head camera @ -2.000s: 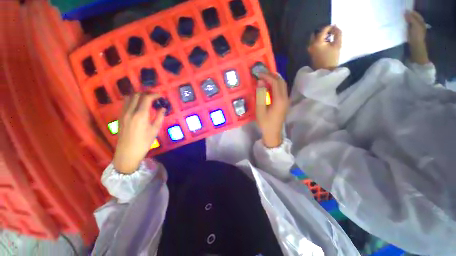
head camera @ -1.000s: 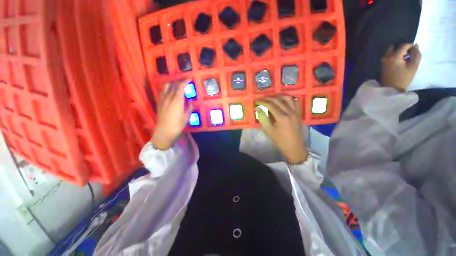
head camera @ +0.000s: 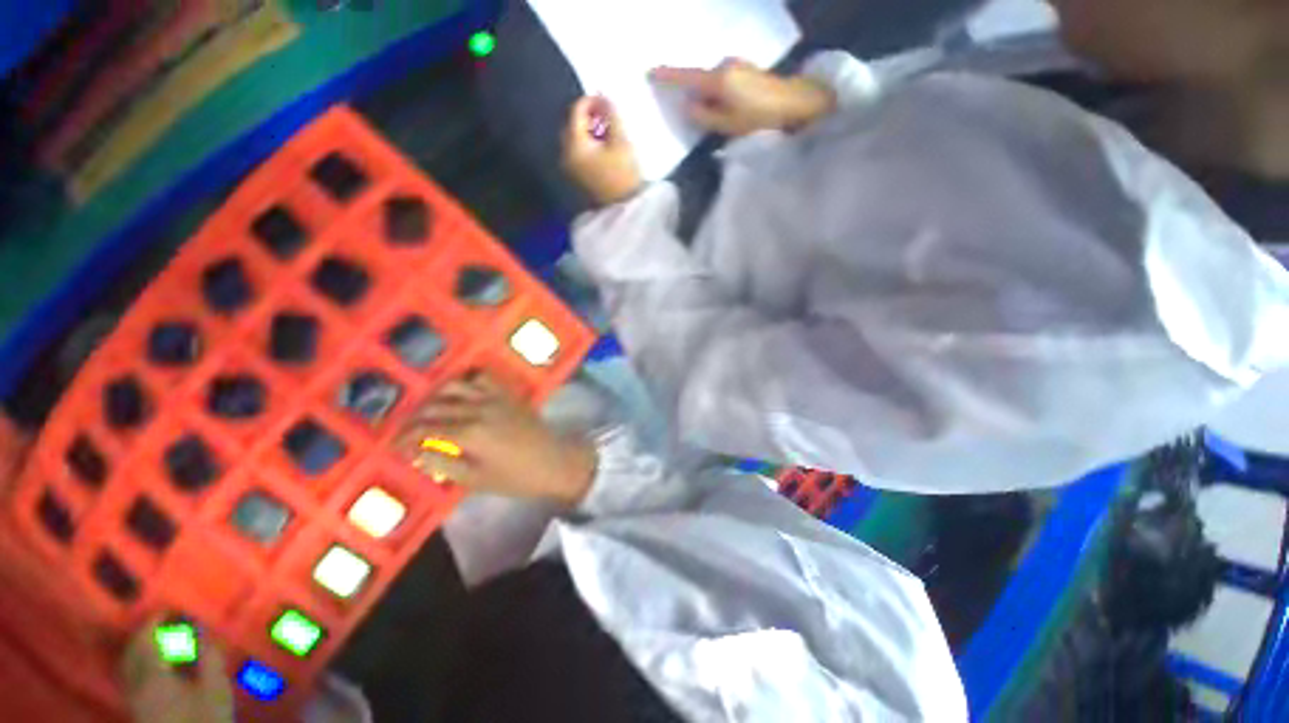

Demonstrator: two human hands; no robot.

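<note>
An orange-red compartment tray [head camera: 212,558] lies tilted at the left, holding dark square devices. Several devices near its lower-right edge have lit screens, white, pale yellow, green and blue. My left hand [head camera: 184,685], blurred and cut by the bottom edge, has its fingers around a green-lit device [head camera: 177,643] at the tray's lower-left end. One pocket just above it looks empty. My right hand [head camera: 488,438] lies palm down over the tray's lower-right edge, fingers bent above a device glowing orange-yellow [head camera: 441,448]. Whether it grips that device cannot be told.
A neighbouring person in a white smock [head camera: 919,283] sits at the right, both hands at a white paper sheet [head camera: 636,71]. A green-and-blue bench edge [head camera: 240,134] curves behind the tray. A small green light [head camera: 482,43] shows at the top. Blue frames [head camera: 1216,664] stand at the lower right.
The view has swung right, so the tray appears further left and tilted, and the tall stack is mostly out of view. The device at my left hand glows green instead of blue.
</note>
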